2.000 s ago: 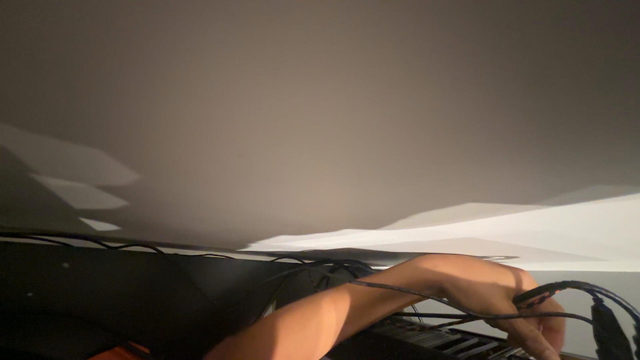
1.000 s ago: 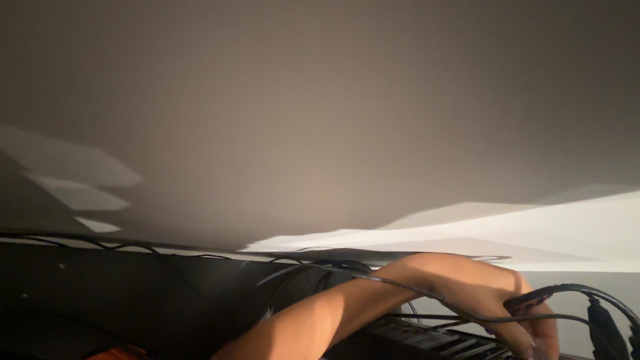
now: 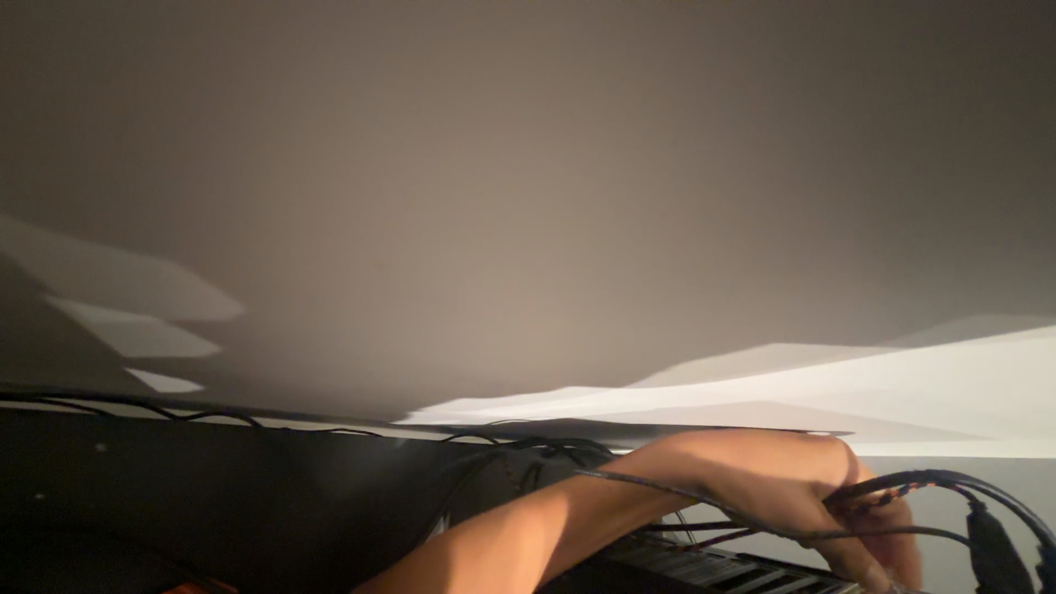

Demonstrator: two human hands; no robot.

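A bare forearm rises from the bottom edge and bends over to the right, ending in a hand, which looks like my left hand (image 3: 858, 520), though the side is not certain. Its fingers curl down around or behind several black cables (image 3: 932, 478), and the fingertips are partly hidden at the bottom edge. One thin dark cable (image 3: 652, 485) crosses over the wrist. At the right a black connector or adapter (image 3: 998, 549) hangs from the cables. Below the hand lies a dark slatted or vented surface (image 3: 726, 569). My other hand is out of view.
A large plain wall (image 3: 511, 206) fills the upper view, with bright light patches low down. Along its base run more black cables (image 3: 206, 417). A dark panel (image 3: 206, 495) takes up the lower left, and a small orange thing (image 3: 194, 588) shows at the bottom edge.
The hand has stayed by the cables at the right while its fingers have shifted downward. The thin cables around the wrist have moved slightly.
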